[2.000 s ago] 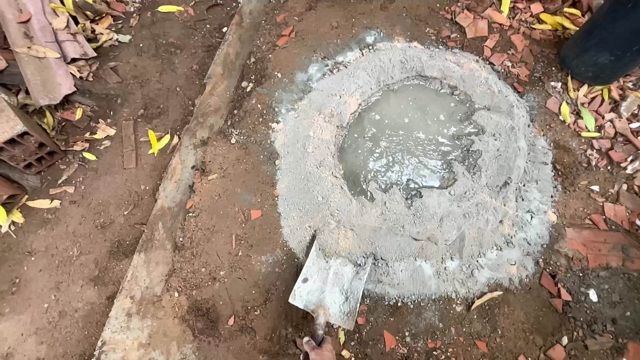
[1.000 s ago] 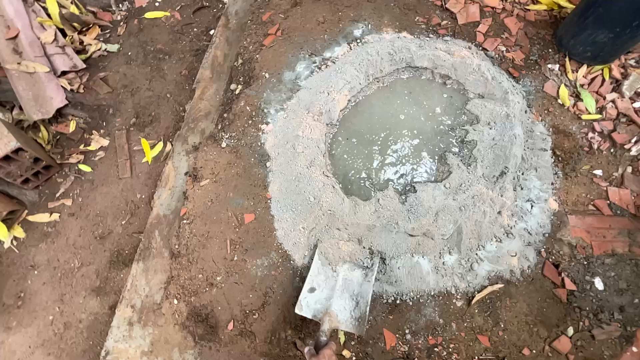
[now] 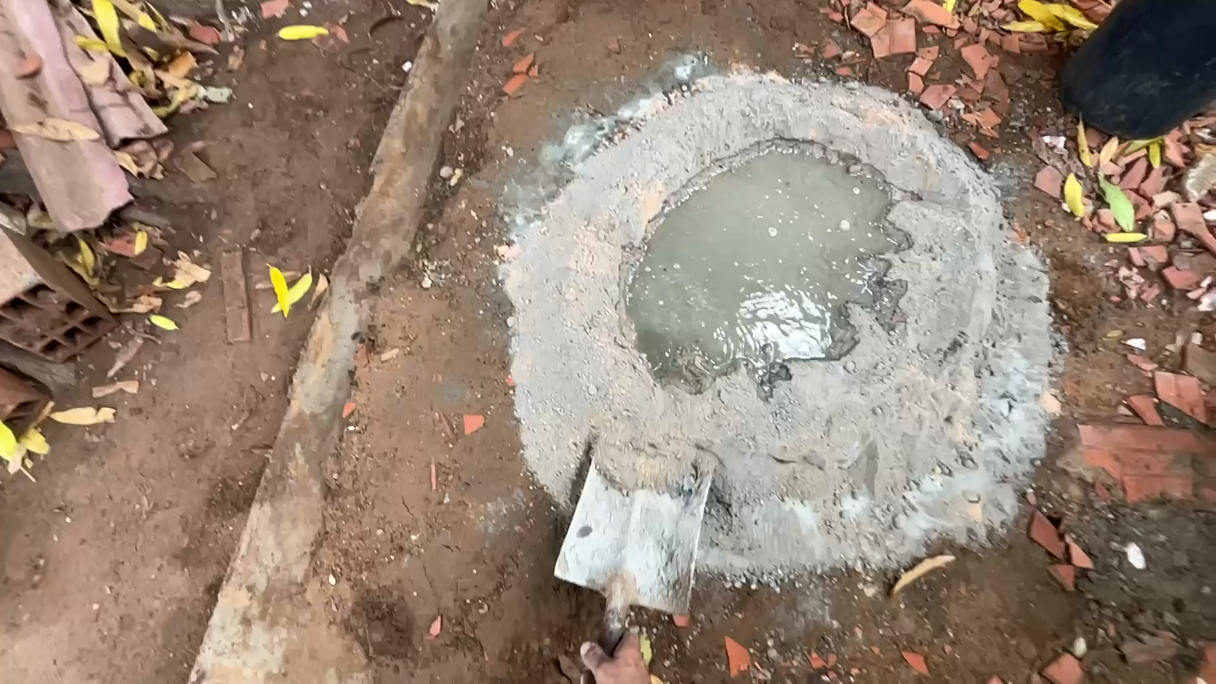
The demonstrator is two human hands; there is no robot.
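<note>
A shovel with a whitened metal blade (image 3: 635, 537) stands at the lower middle, its tip pushed into the near left rim of a ring of grey cement and sand mix (image 3: 570, 361). Some mix lies on the tip of the blade. The ring surrounds a pool of cloudy grey water (image 3: 750, 256). My right hand (image 3: 619, 662), partly cut off by the bottom edge, is closed around the shovel's shaft just behind the blade. My left hand is out of view.
A raised, narrow cement edge (image 3: 328, 351) runs diagonally on the left. Hollow clay bricks (image 3: 52, 304) and roof tile pieces (image 3: 57, 123) lie beyond it. Broken red tile (image 3: 1140, 451) is scattered at right, near a dark rounded object (image 3: 1145, 66).
The shovel blade has pushed forward into the rim of the ring, and mix now sits on its tip. My right hand remains at the shaft.
</note>
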